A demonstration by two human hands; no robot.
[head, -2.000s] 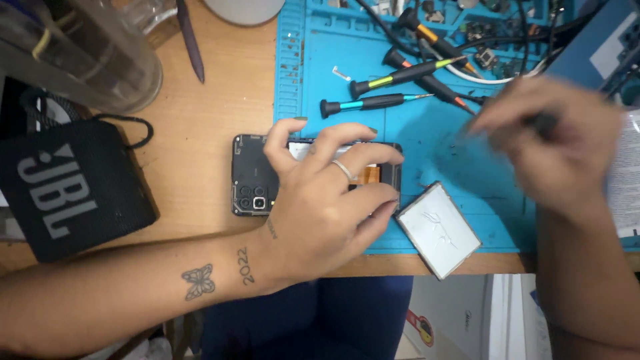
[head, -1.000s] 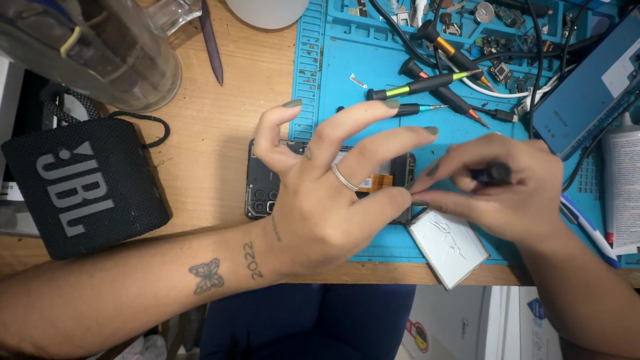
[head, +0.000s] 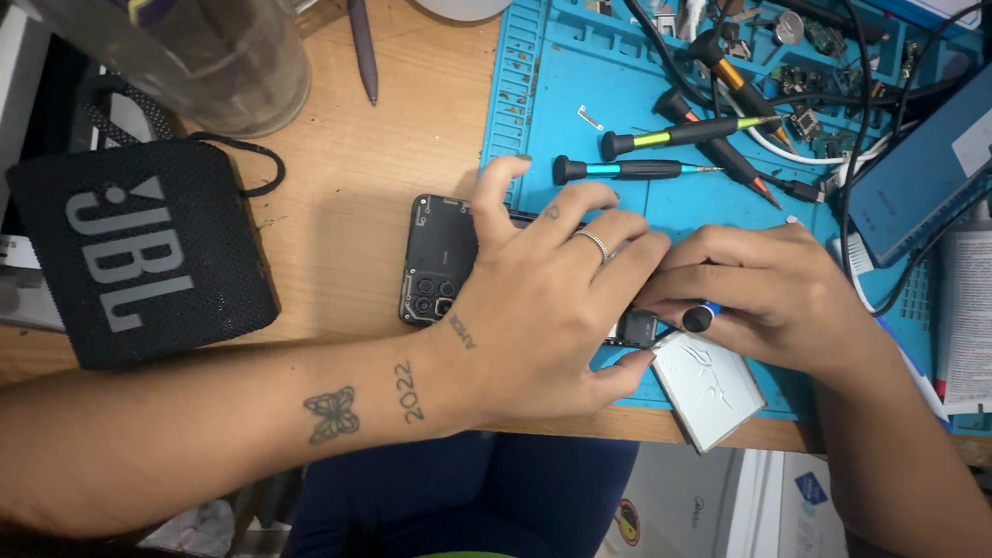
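Note:
An opened smartphone (head: 438, 248) lies partly on the wooden table and partly on the blue silicone mat. My left hand (head: 550, 302) spreads over it, its fingers on the phone's edges, hiding most of the middle. At the phone's right end, my right hand (head: 744, 294) is closed around a small screwdriver with a dark, blue-ringed end (head: 701, 316); its tip is hidden. Beside the phone's lower right corner a silvery flat rectangular part, perhaps a phone battery (head: 709, 391), overhangs the table edge. Above the phone lie a cyan-banded screwdriver (head: 632, 170), a lime-banded screwdriver (head: 690, 136) and a small metal bracket (head: 590, 118).
A black JBL speaker (head: 143, 252) and a glass mug (head: 225, 70) stand at left, near a dark pen (head: 363, 54). Orange-banded (head: 740, 85) and red-banded (head: 721, 147) screwdrivers, cables and loose circuit parts crowd the upper right. A blue box (head: 922, 178) and a tube (head: 965, 310) are at far right.
My right hand has come down and left from above the mat to the phone's right end. My left hand remains over the phone, its thumb now lower at the phone's corner.

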